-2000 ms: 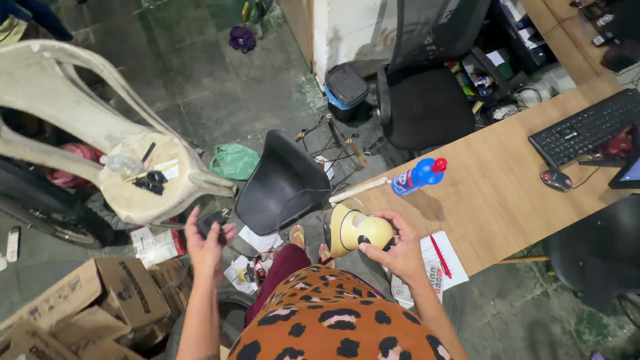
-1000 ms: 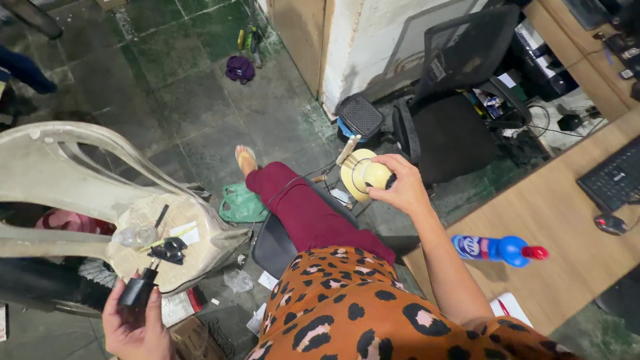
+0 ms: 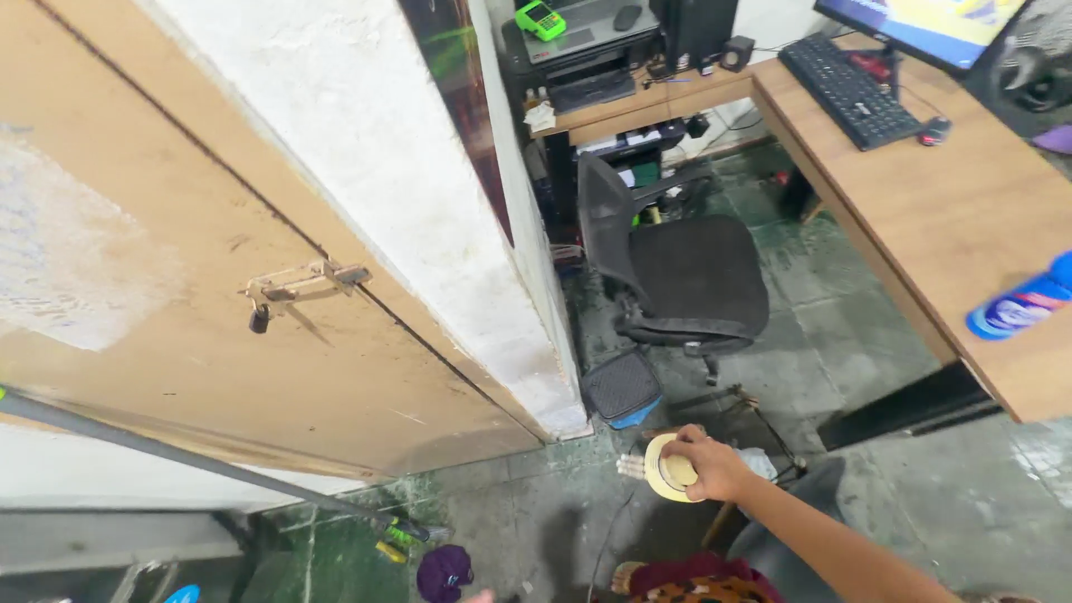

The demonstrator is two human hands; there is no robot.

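Observation:
My right hand [image 3: 708, 465] grips a cream, round-based object [image 3: 666, 481] with a knob-like top and several pale prongs on its far side; I cannot tell exactly what it is. It is held above the tiled floor, left of a dark plastic chair [image 3: 816, 502]. Only a blurred fingertip of my left hand [image 3: 481, 596] shows at the bottom edge, so what that hand holds is hidden. A purple cloth-like bundle [image 3: 445, 573] lies on the floor left of the fingertip. A black-lidded bin [image 3: 624, 387] with a blue liner stands beyond the cream object.
A wooden door [image 3: 209, 360] with a padlocked latch [image 3: 306, 285] fills the left. Beside the white wall edge stands a black office chair [image 3: 695, 276]. The desk [image 3: 946, 201] holds a keyboard [image 3: 846, 92], monitor, mouse and blue bottle [image 3: 1022, 301]. A grey pole [image 3: 193, 456] slants across the lower left.
The view has swung strongly toward the door and desk. My left hand, earlier seen holding a black plug adapter, has almost left view. The cream object remains in my right hand.

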